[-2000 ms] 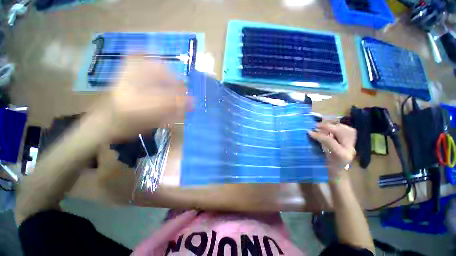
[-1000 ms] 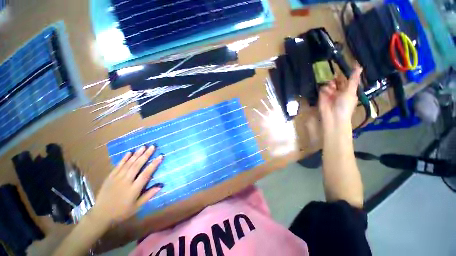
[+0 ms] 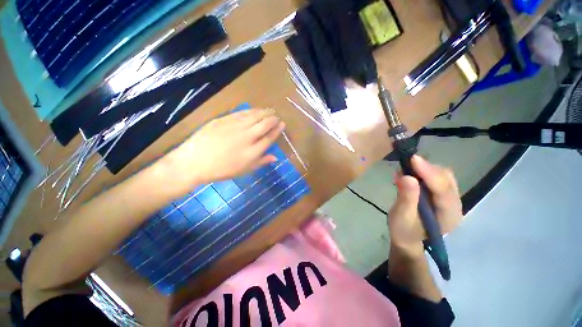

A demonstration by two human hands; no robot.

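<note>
The blue solar cell string (image 3: 214,204) lies flat on the brown bench before me, with silvery lines along it. My left hand (image 3: 233,144) reaches across its upper right part, fingers near its far right end; whether they pinch anything is hidden. A thin silver ribbon (image 3: 295,150) lies beside that right end, near my left fingertips. My right hand (image 3: 424,201) is closed around the dark handle of the soldering iron (image 3: 429,223). The iron's metal tip points up and away, above the bench edge, apart from the string.
Long black sheets (image 3: 185,108) with scattered silver ribbons (image 3: 191,67) lie beyond the string. A darker cell stack (image 3: 83,29) is far left. Black strips (image 3: 328,51), a yellow sponge (image 3: 381,22) and ribbon-bearing dark strips (image 3: 447,54) are at the right. Loose ribbons (image 3: 115,300) lie lower left.
My right hand, empty earlier, now holds the soldering iron. My left hand has moved from the string's left part to its right end. The view has shifted right.
</note>
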